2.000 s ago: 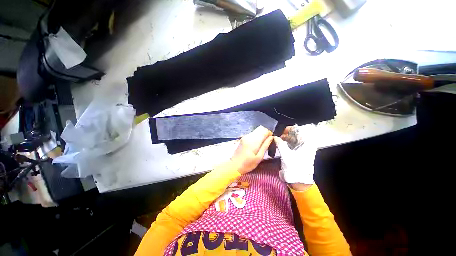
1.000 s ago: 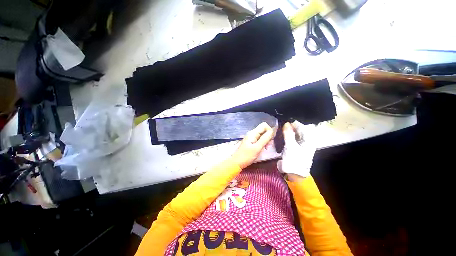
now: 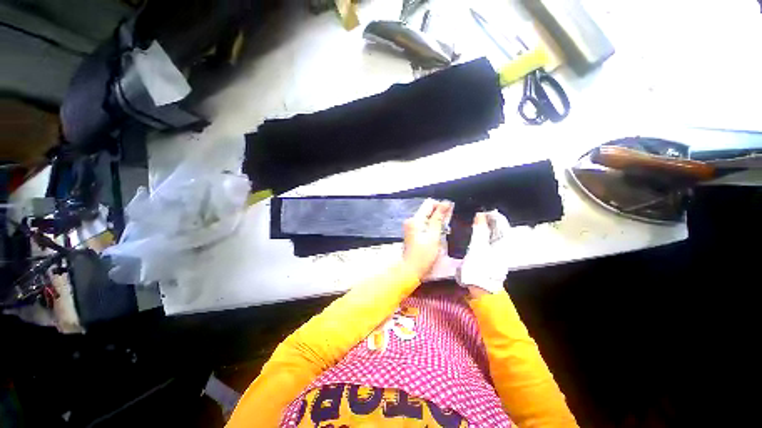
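A dark fabric strip with a grey interfacing strip [image 3: 351,217] on it lies slantwise on a low pile of black cut panels [image 3: 518,191] near the table's front edge. My bare left hand [image 3: 428,237] presses its fingers on the right end of the interfacing. My right hand [image 3: 485,252], in a white glove, is just to the right with its fingers bent at the dark fabric's end; its fingertips seem to pinch the fabric edge. The exact grip is partly hidden.
A thick black stack [image 3: 376,125] lies behind. Scissors [image 3: 543,97] and an iron [image 3: 639,180] with a wooden handle are at right. A pale block [image 3: 572,35] and grey metal tool [image 3: 409,43] lie at the back. Translucent crumpled material [image 3: 180,221] is at left.
The view has shifted, showing more of the table's back. My left hand has moved onto the interfacing's right end, covering its pointed tip. My right hand stays beside it.
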